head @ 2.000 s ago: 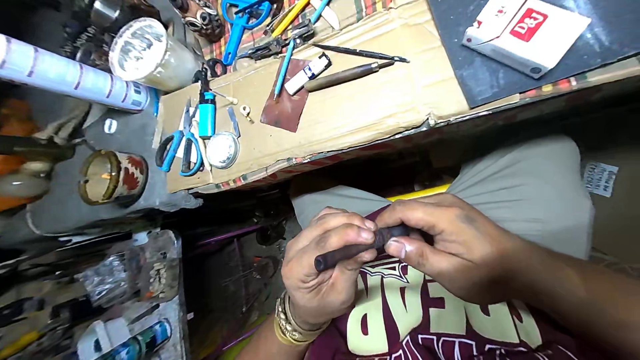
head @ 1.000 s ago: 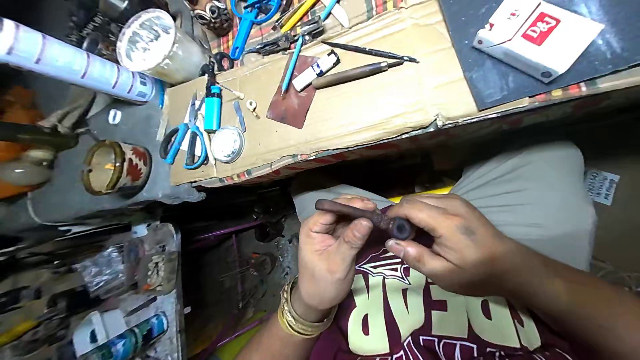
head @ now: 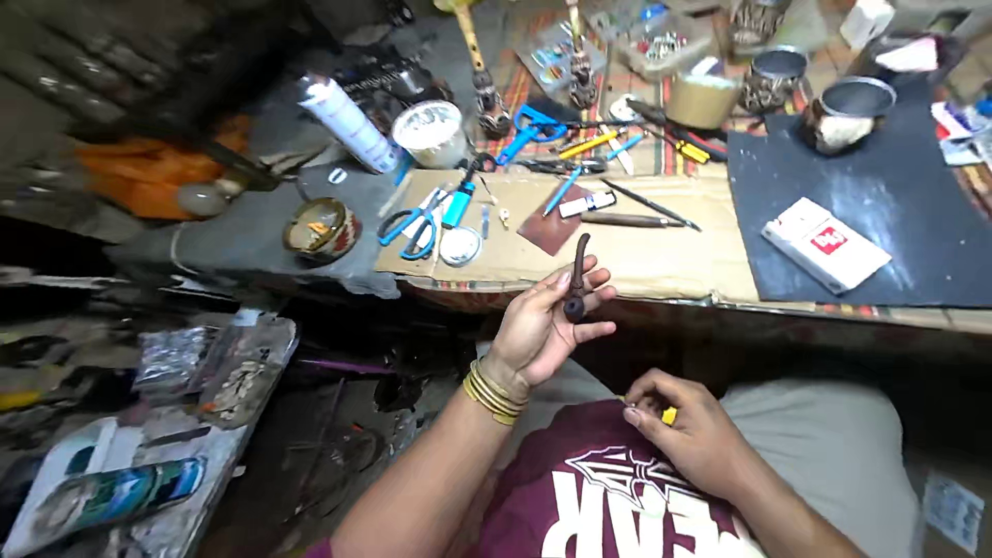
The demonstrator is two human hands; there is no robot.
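A dark brown smoking pipe [head: 579, 271] lies upright along the fingers of my left hand [head: 542, 325], its bowl near the palm and its stem pointing toward the bench; the thumb presses on it. Gold-coloured bangles circle that wrist. Over my lap, my right hand [head: 682, 430] is curled, apart from the pipe. Something yellow [head: 668, 415] shows by its fingers; whether they hold it I cannot tell. Beyond the pipe, on cardboard [head: 651, 263], are a piece of brown sandpaper [head: 549, 225], a wooden-handled tool [head: 632, 220] and a thin dark tool [head: 651, 204].
Blue-handled scissors [head: 411, 232], a round tin [head: 461, 246] and a turquoise tool [head: 459, 205] lie on the cardboard's left part. Further left stands a round ashtray-like pot [head: 322, 229]. A cigarette pack [head: 828, 244] rests on the dark board [head: 930, 256]. A white tub [head: 428, 133] stands behind.
My right hand has let go of the pipe and moved away from it. My left hand has carried the pipe forward toward the bench. The view has shifted to show more of the bench.
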